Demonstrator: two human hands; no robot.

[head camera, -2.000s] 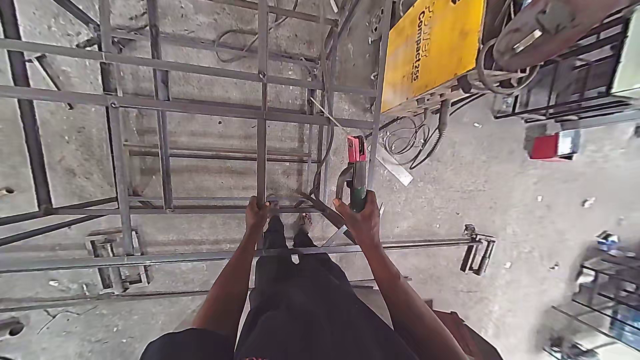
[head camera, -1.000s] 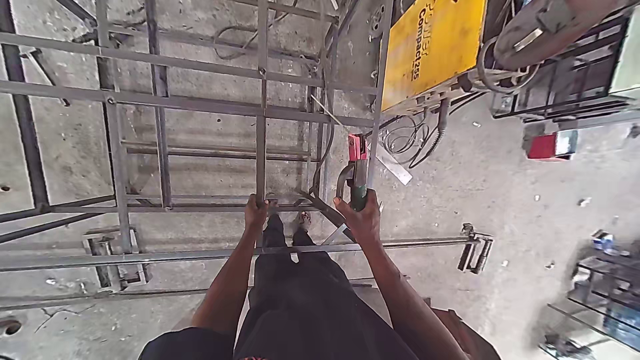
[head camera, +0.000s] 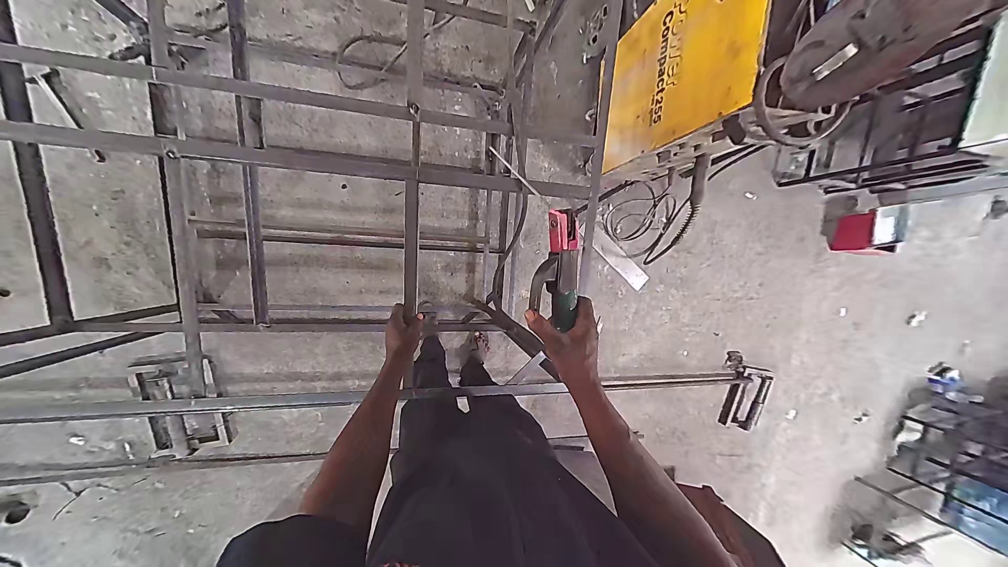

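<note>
My left hand [head camera: 404, 332] grips an upright bar of the welded steel frame [head camera: 411, 228]. In my right hand [head camera: 573, 335] is a welding electrode holder [head camera: 564, 272] with a red head and dark green handle, close beside the frame's right bar. A thin welding electrode [head camera: 516, 172] extends up and left from its head. The holder's dark cable lies near my hand, partly hidden. A long steel bar [head camera: 315, 399] crosses below my hands, in front of my legs.
A yellow welding machine [head camera: 685, 75] stands at upper right, with coiled cables [head camera: 638, 216] under it. A flat metal strip [head camera: 622, 261] lies on the floor. Farther right are a red box [head camera: 854, 231] and metal racks [head camera: 945, 472]. A small bracket [head camera: 744, 394] sits at the long bar's right end.
</note>
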